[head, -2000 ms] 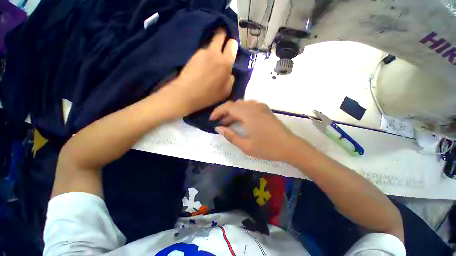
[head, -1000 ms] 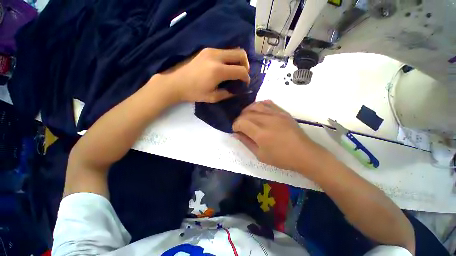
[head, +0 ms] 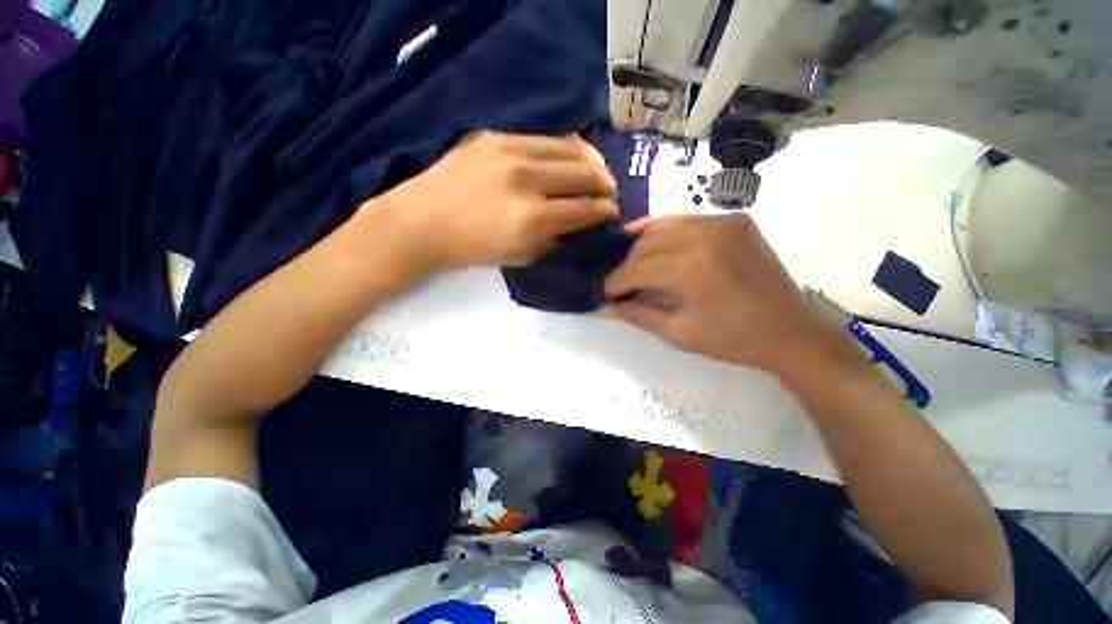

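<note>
The navy garment body (head: 281, 134) lies heaped on the left of the white table, with a small white label (head: 417, 45) on it. My left hand (head: 512, 195) holds the garment near the machine's needle area, fingers curled into the cloth. My right hand (head: 707, 280) pinches the right side of a navy folded edge (head: 563, 276) between thumb and fingers, close to my left fingertips. The cloth between the hands lies over the table near its front. The needle and presser foot are too unclear to tell.
The off-white sewing machine head (head: 927, 73) with a ridged dark knob (head: 734, 187) stands behind and right of my hands. A dark fabric scrap (head: 906, 283) lies on the machine bed. Thread snips (head: 891, 362) lie partly behind my right forearm. A purple thing (head: 31, 61) is at far left.
Over two seconds the view has shifted, so the machine and snips appear further right. Since one second ago, my right hand has moved up and right, with its fingertips nearer my left hand.
</note>
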